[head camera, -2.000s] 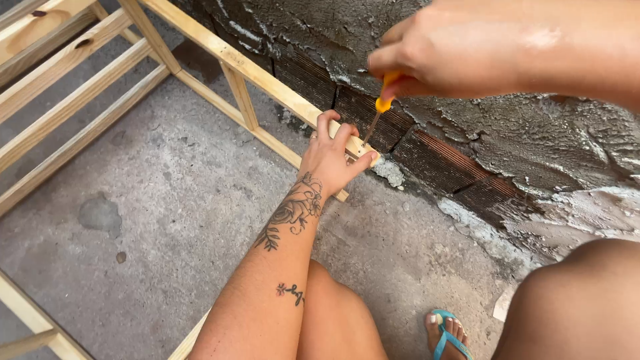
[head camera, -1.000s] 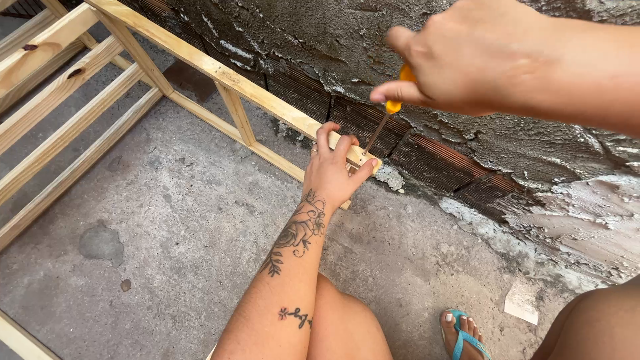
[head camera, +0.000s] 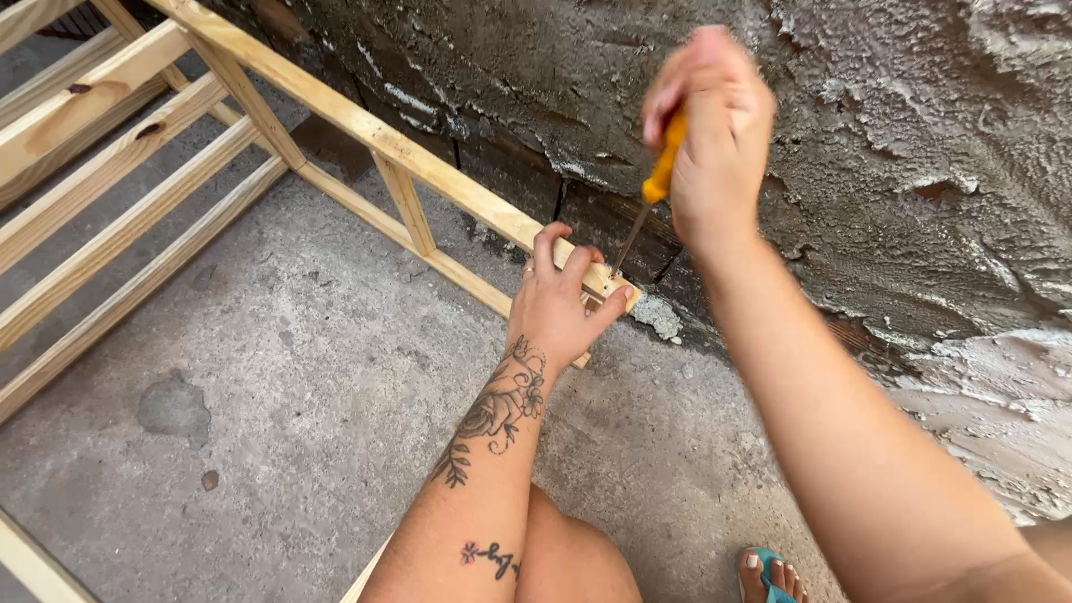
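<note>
My right hand (head camera: 716, 138), slightly blurred, is closed around the orange handle of a screwdriver (head camera: 662, 177). The metal shaft slants down to the end of the top rail of a pale wooden frame (head camera: 469, 191), where its tip meets the wood near a small dark hole or screw head; which one I cannot tell. My left hand (head camera: 557, 301) grips that same rail end, fingers over the top and thumb at the near corner, just beside the screwdriver tip. Part of the joint under the rail is hidden by my left hand.
A rough cement-plastered wall (head camera: 879, 167) with exposed brick low down runs close behind the rail. Wooden slats (head camera: 126, 226) of the frame extend at the left over the concrete floor (head camera: 285, 377). Another wooden piece (head camera: 38, 561) lies lower left. My sandaled foot (head camera: 766, 578) is at the bottom.
My right hand has turned on the screwdriver handle, and its forearm now comes up from the lower right. My left hand has kept its hold on the rail end.
</note>
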